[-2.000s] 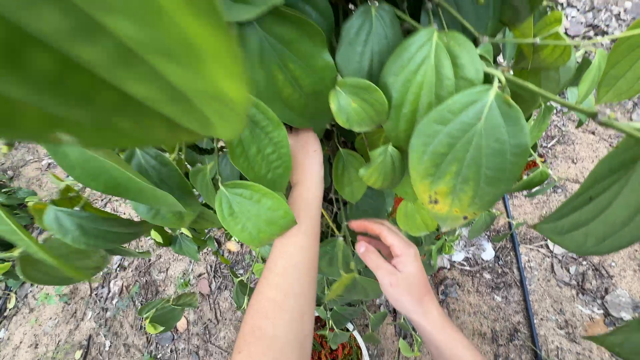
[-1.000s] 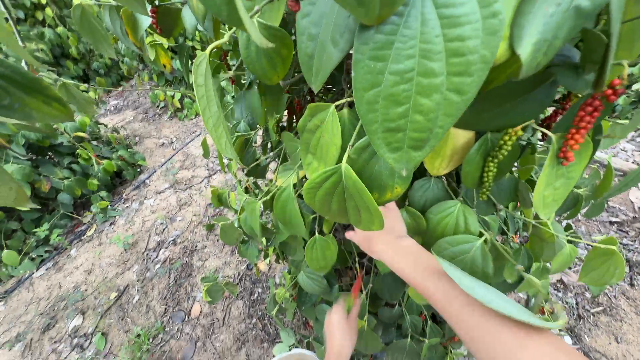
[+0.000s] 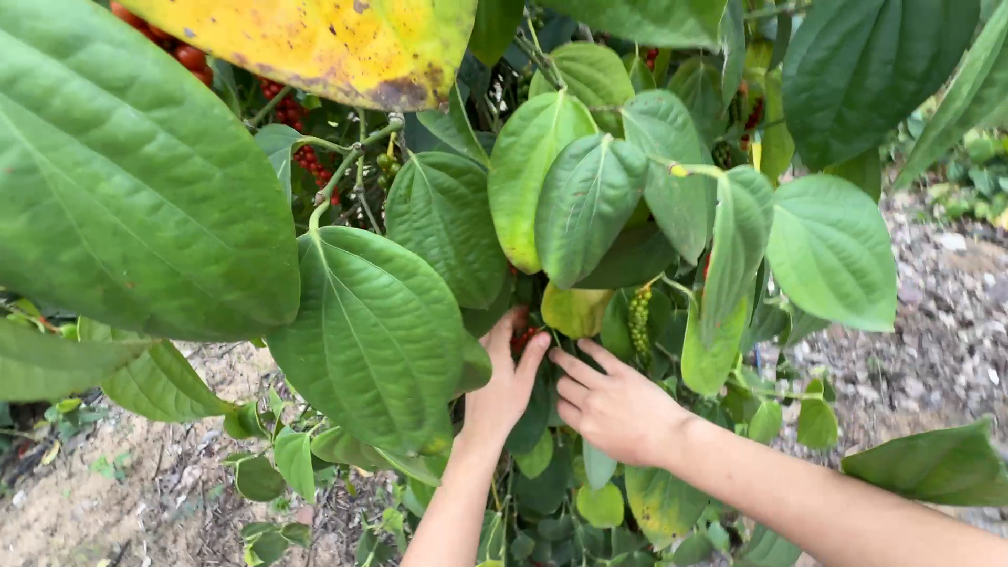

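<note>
Both hands are in among the leaves of a pepper vine (image 3: 365, 331). My left hand (image 3: 504, 378) reaches up with its thumb and fingers around a spike of red peppercorns (image 3: 524, 339); leaves hide some of its fingertips, so a firm hold cannot be made out. Just to its right, my right hand (image 3: 614, 402) has its fingers bent toward the stems beside the red spike, and whether it pinches one cannot be told. A spike of green peppercorns (image 3: 639, 321) hangs above and right of the right hand.
A spotted yellow leaf (image 3: 339, 47) and a large green leaf (image 3: 134, 173) hang close at the upper left. More red peppercorns (image 3: 311, 161) show behind stems. Sandy ground with leaf litter (image 3: 937, 315) lies beyond the vine.
The left hand, low with something red a second ago, is now raised among the leaves beside the right hand. The view has shifted closer into the foliage.
</note>
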